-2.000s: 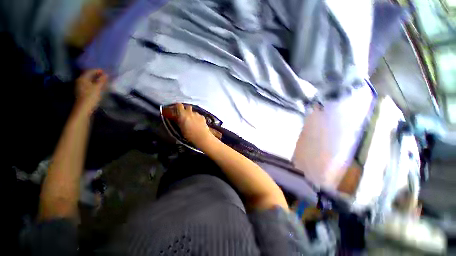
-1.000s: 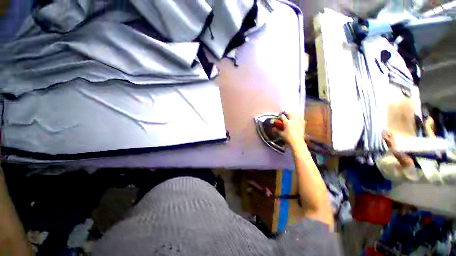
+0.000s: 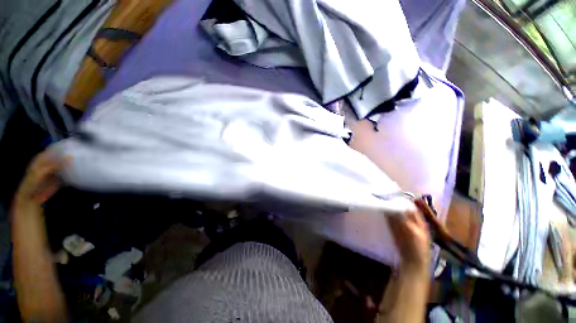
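A light grey garment piece [image 3: 208, 145] is stretched between my two hands above the near edge of the purple table, blurred by motion. My left hand [image 3: 43, 176] grips its left end. My right hand [image 3: 410, 227] holds its right end; the fingers are blurred. The steam iron [image 3: 428, 203] stands at the table's right end, just beyond my right hand and mostly hidden by the cloth and hand. Its dark hose [image 3: 470, 257] runs off to the right.
A crumpled grey pile [image 3: 341, 50] lies on the far side of the purple table cover [image 3: 170, 47]. Striped grey pieces [image 3: 38, 50] lie by a yellow-brown bench [image 3: 114, 44] at left. A white table [image 3: 496, 183] with grey pieces stands at right. Scraps lie below.
My right hand has let go of the iron and taken the garment's right end. My left hand is back in view, holding the left end. The garment has been lifted and pulled towards me.
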